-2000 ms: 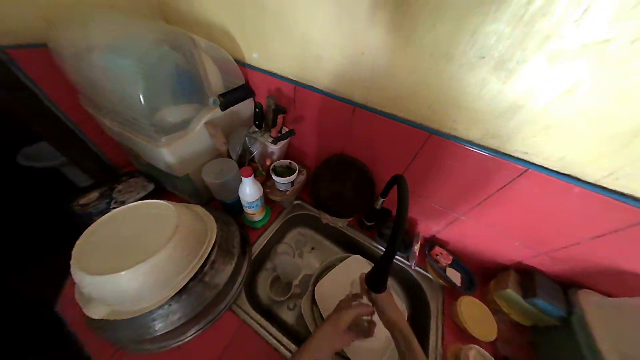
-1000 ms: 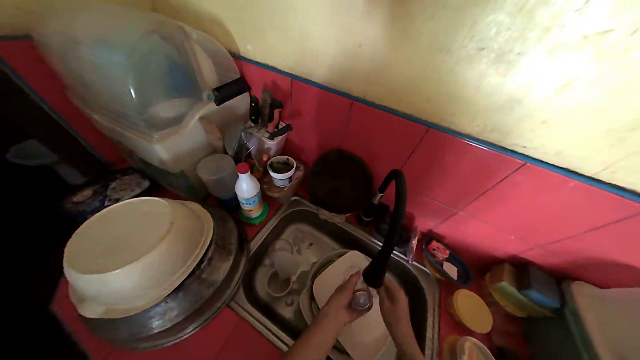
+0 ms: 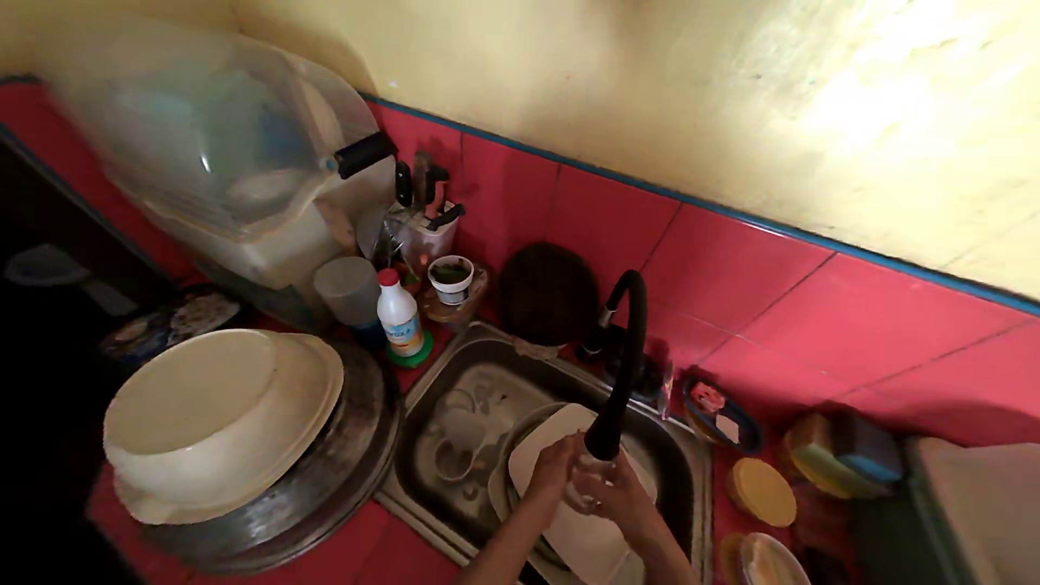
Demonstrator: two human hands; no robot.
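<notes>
Both of my hands are over the right part of a steel sink (image 3: 439, 349). My left hand (image 3: 554, 470) and my right hand (image 3: 621, 493) hold a clear glass (image 3: 587, 481) between them, directly under the mouth of a black flexible faucet (image 3: 630, 357). The fingers partly hide the glass. Beneath my hands a whitish squarish plate (image 3: 569, 532) lies on other dishes. To the left on the sink floor are a cup (image 3: 453, 460) and other small dishware, hard to tell apart.
An upturned cream basin (image 3: 203, 406) rests on a large metal lid (image 3: 317, 471) at left. Behind the sink stand a white bottle (image 3: 400, 317), a small tub (image 3: 451, 279) and a knife holder (image 3: 426, 231). Sponges (image 3: 841, 455) and a yellow round lid (image 3: 762, 491) lie at right.
My hands have brought the glass up under the faucet mouth; one second ago it was a little lower and left of it.
</notes>
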